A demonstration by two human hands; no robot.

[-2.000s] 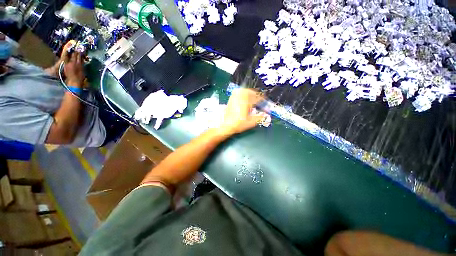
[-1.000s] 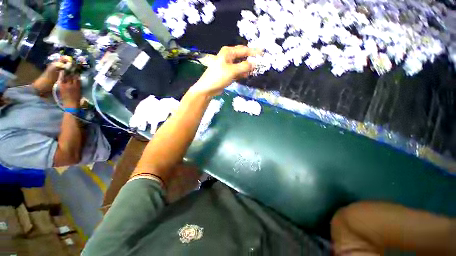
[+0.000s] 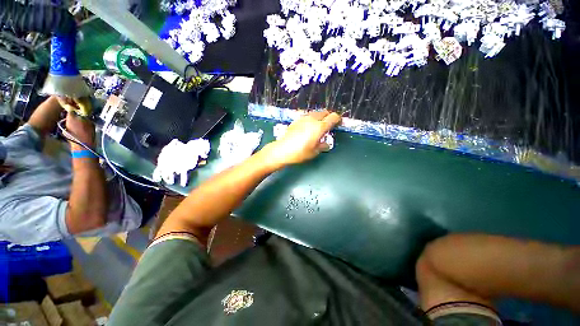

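My left hand (image 3: pixel 310 137) is at the blue belt edge rail (image 3: pixel 407 132), fingers curled over a small white moulded part (image 3: pixel 326 142) on the green mat. The fingers partly hide this part. Another white part (image 3: pixel 280 130) lies just beyond the hand, by the rail. A large heap of white parts (image 3: pixel 343 38) lies on the black belt (image 3: pixel 509 95). Tiny silver screws (image 3: pixel 304 201) are scattered on the green mat (image 3: pixel 356 191). Only my right forearm shows at the lower right; my right hand is cut off by the picture's edge.
A crumpled white lump (image 3: pixel 180 160) and a clear plastic bag (image 3: pixel 238 145) lie near a black box (image 3: pixel 159 118). A green-and-silver spool (image 3: pixel 124 62) stands by a metal post. A neighbour in grey (image 3: pixel 38 184) works at the far left. A cardboard box is below the bench.
My left hand reached to the heap's edge on the belt, then came back to the rail, where it is now with a white part. The view has turned, so the heap sits further left.
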